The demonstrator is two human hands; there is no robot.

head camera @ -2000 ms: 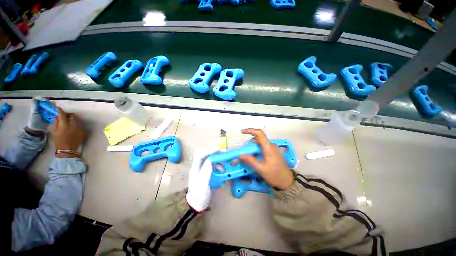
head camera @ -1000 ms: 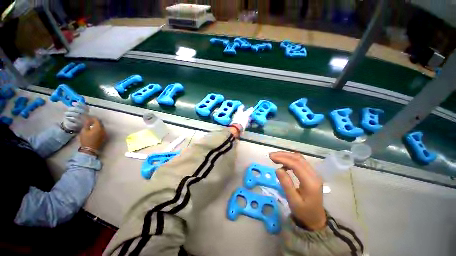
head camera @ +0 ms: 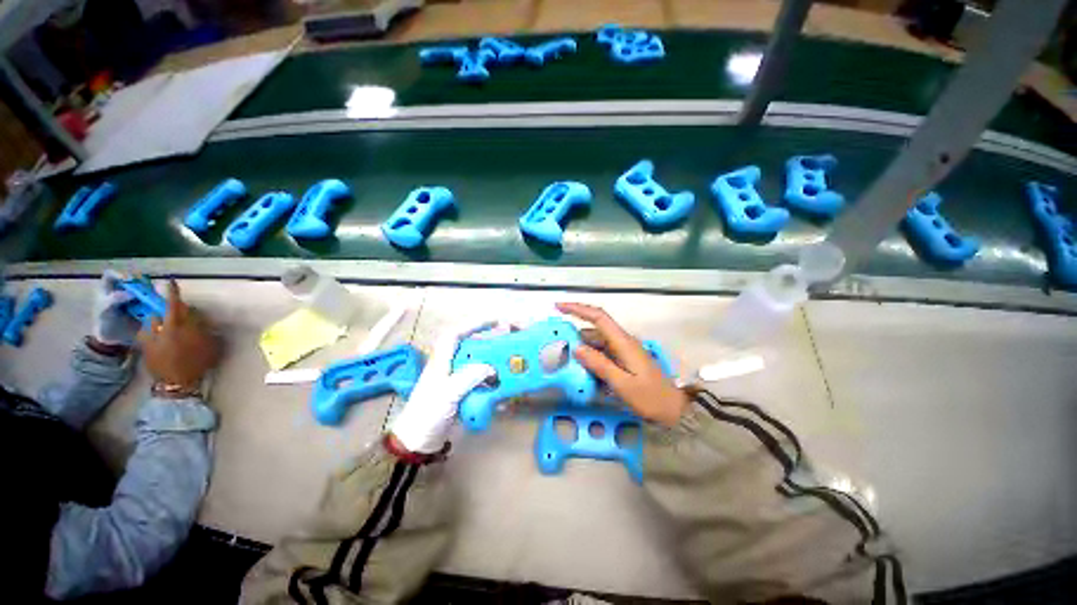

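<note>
A blue controller shell (head camera: 502, 360) is held up in front of me above the bench. My left hand (head camera: 435, 396), in a white glove, grips its left end. My bare right hand (head camera: 626, 369) is at its right end, fingers on the edge. A second shell (head camera: 591, 435) lies flat on the bench just below. Part of another blue shell (head camera: 659, 357) shows behind my right hand, mostly hidden. One more shell (head camera: 366, 381) lies left of my glove.
Blue shells lie along the green conveyor belt (head camera: 496, 166) behind a pale rail. A squeeze bottle (head camera: 768, 298) and white stick (head camera: 730, 369) are at right. A yellow cloth (head camera: 300, 337) and another bottle (head camera: 313, 291) are at left. A neighbouring person's hands (head camera: 175, 343) hold a shell.
My left hand has come back from the belt, now holding a shell over the bench. One shell is gone from the belt's middle. My right hand has moved left onto the held shell.
</note>
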